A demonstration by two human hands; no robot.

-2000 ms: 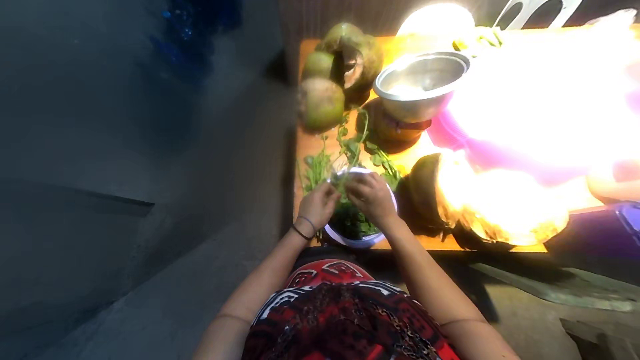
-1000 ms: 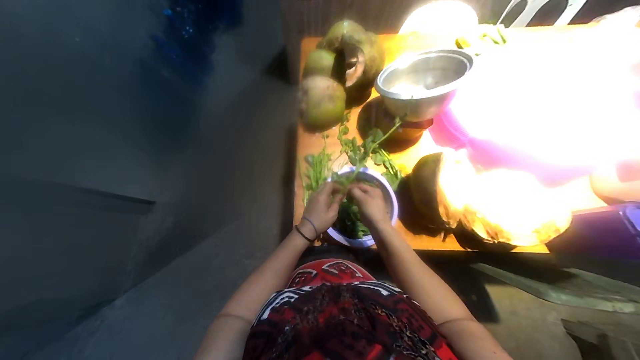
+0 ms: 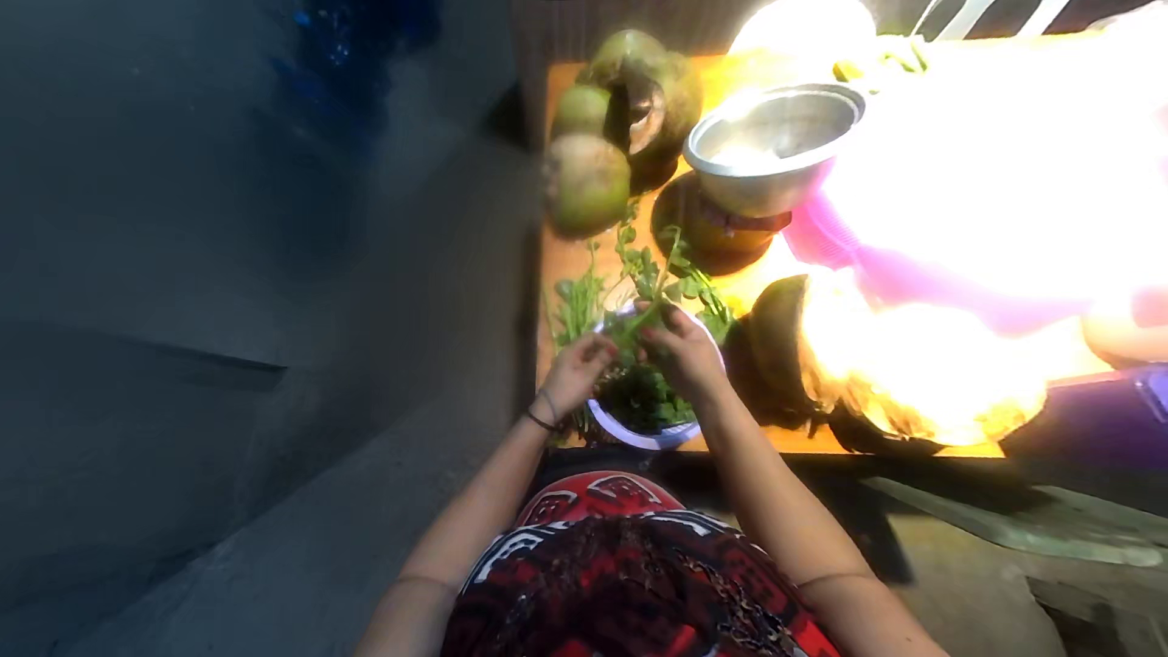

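Observation:
A round, pale purple-rimmed basin stands at the table's near left edge, with dark green leaves in it. Over its far part, my left hand and my right hand are close together, both with fingers closed on a leafy green stem. The stem slants up between them. Beyond the basin, more leafy stems lie on the orange tabletop, reaching to both sides. A dark band circles my left wrist.
Green coconuts are grouped at the table's far left. A metal bowl rests on a dark round base. Coconut husks lie right of the basin, a purple container farther right. Glare hides much of the table's right side.
My right hand has risen slightly from the basin, and the stem between my hands now shows more plainly above the rim. The stems beyond the basin have shifted.

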